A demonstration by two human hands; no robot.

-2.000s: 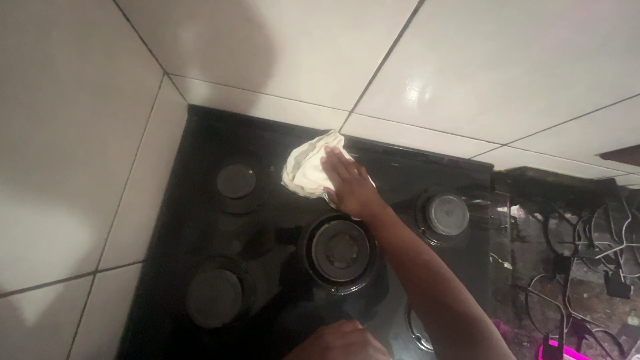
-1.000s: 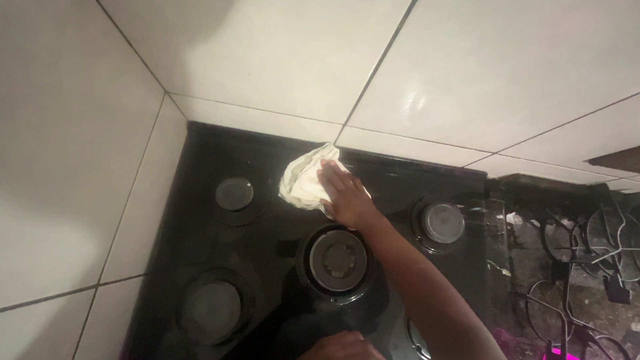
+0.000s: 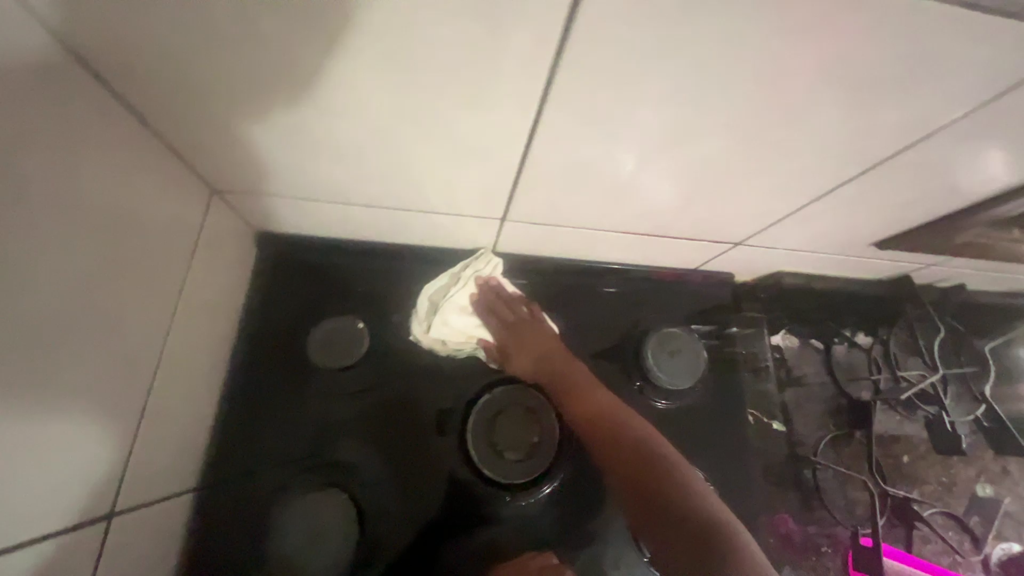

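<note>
My right hand [image 3: 516,328] lies flat, fingers spread a little, on a crumpled white cloth [image 3: 452,308] and presses it to the black stovetop [image 3: 400,416] near its back edge. Just below the hand sits the round centre burner [image 3: 512,432]. Smaller burners stand to the left [image 3: 338,342] and right [image 3: 674,358]. Of my left hand [image 3: 532,565] only a small part shows at the bottom edge; its fingers and anything in them are hidden.
Pale wall tiles [image 3: 384,104] rise behind and to the left of the stovetop. To the right, black metal pan supports [image 3: 872,472] lie on a speckled counter, with a bright pink object [image 3: 896,560] at the lower edge. Another burner [image 3: 316,528] is at lower left.
Less of my left hand shows at the bottom edge than two seconds ago. My right hand stays on the cloth near the back of the stovetop.
</note>
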